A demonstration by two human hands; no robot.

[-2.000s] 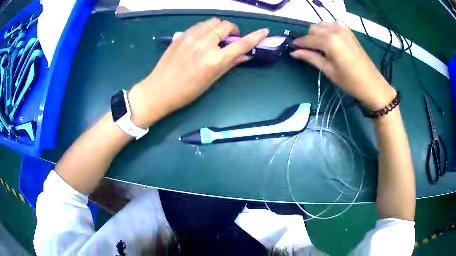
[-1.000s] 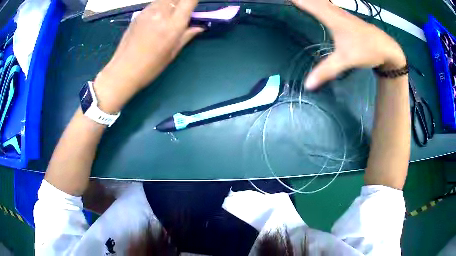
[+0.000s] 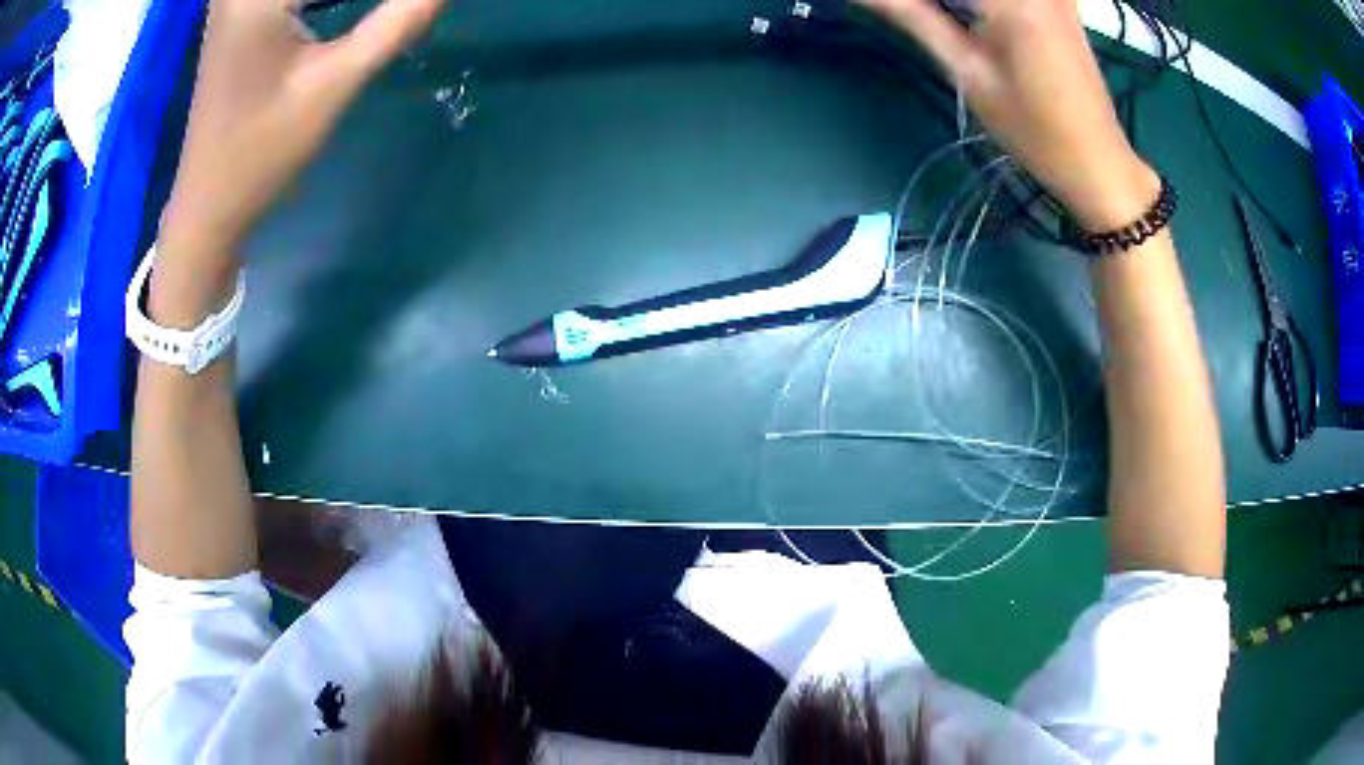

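A light-blue and black 3D pen [image 3: 718,307] lies on the dark green mat, its dark tip pointing left. Clear filament [image 3: 1032,359] lies in wide loops at its rear, and some loops hang over the bench's front edge. My left hand [image 3: 284,105] is raised at the upper left, cut off by the top edge; its visible fingers hold nothing I can see. My right hand [image 3: 1017,75] is at the top right, above the cables, with its fingertips cut off by the top edge. Whether it holds anything is hidden.
Scissors [image 3: 1275,344] lie at the right. A blue bin [image 3: 112,254] with light-blue and black pens stands at the left, another blue bin [image 3: 1342,224] at the right edge. Black cables [image 3: 1182,53] run at the upper right. Clear scraps [image 3: 455,102] lie on the mat.
The purple pen has gone from view at the top. My left hand has let go of it and moved left. My right hand has moved up out of the filament area. The light-blue pen remains on the mat.
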